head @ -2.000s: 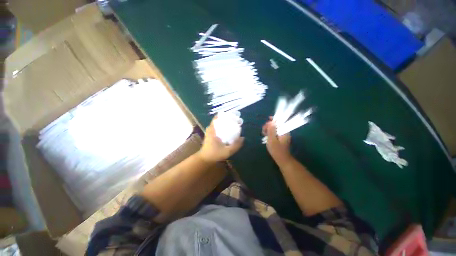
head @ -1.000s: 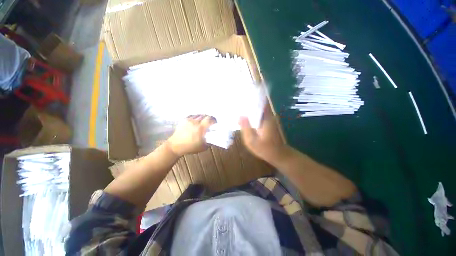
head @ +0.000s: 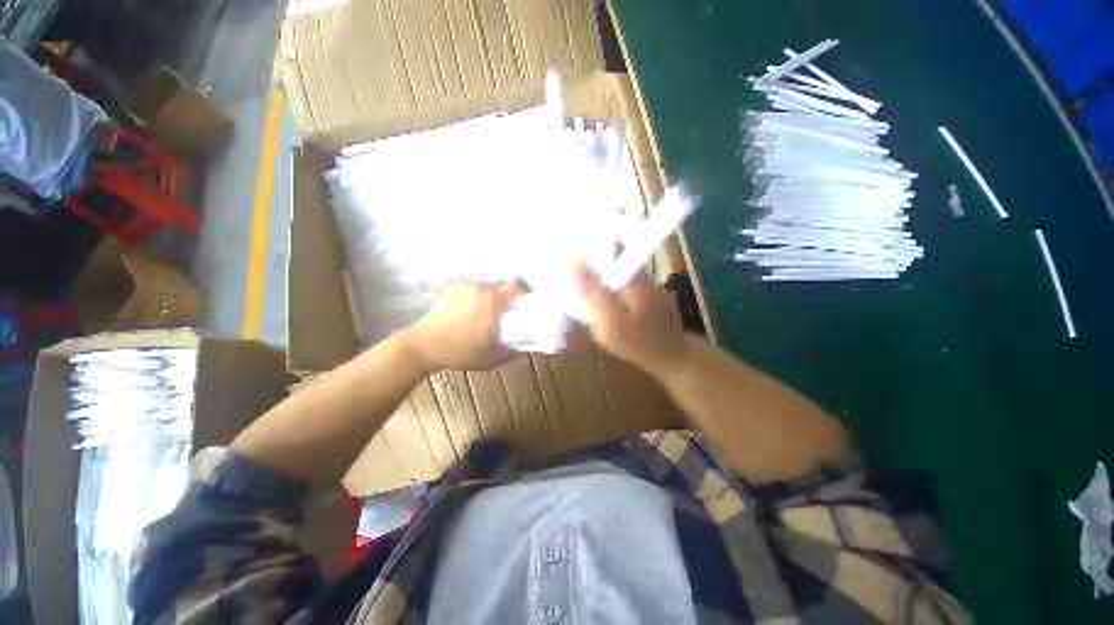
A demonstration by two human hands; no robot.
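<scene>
My left hand (head: 467, 326) and my right hand (head: 632, 320) are close together over the near edge of the open main carton (head: 315, 256). Both hold white sticks (head: 538, 327) whose ends show between and below the palms. Some sticks fan out up and to the right from my right hand. Glare hides where the held sticks end and those in the carton begin. The carton is nearly full of white sticks (head: 452, 195). A loose pile of white sticks (head: 833, 195) lies on the green bench (head: 843, 403) at the right.
Two stray sticks (head: 974, 172) and a small scrap (head: 957, 200) lie beyond the pile. A crumpled white piece (head: 1096, 525) is at the right edge. A second carton (head: 49, 488) with sticks stands at lower left. Red stools (head: 137, 183) and a yellow floor line (head: 262, 232) are at left.
Both hands have moved from the bench to over the main carton as the view swung left. Since the previous frame, sticks at my right hand have spread out up and to the right.
</scene>
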